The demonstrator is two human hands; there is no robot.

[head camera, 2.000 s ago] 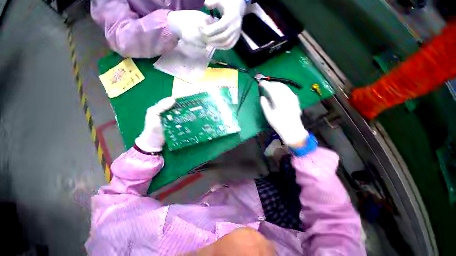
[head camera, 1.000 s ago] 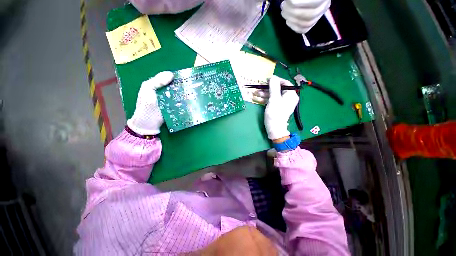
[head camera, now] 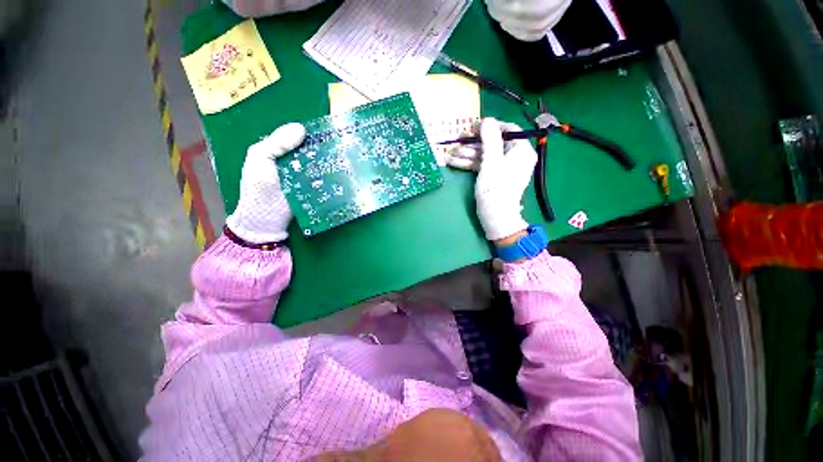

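My left hand, in a white glove, holds a green circuit board by its left edge. The board shows a flat face with small silver pads and a bright glare. My right hand, also white-gloved with a blue wrist strap, holds thin dark tweezers, tips pointing left at the board's right edge. Whether the tips touch the board is unclear. A sticker sheet with small red marks lies partly behind the board and right hand.
Diagonal cutters lie open right of my right hand. A pen, record sheet, yellow note, small yellow object and black tray are around. A coworker's gloved hand is at the top; a red wrapped post stands right.
Since two seconds ago, my right hand has moved from the cutters to the board's right side with tweezers in it. The board stays in my left hand. The view has shifted.
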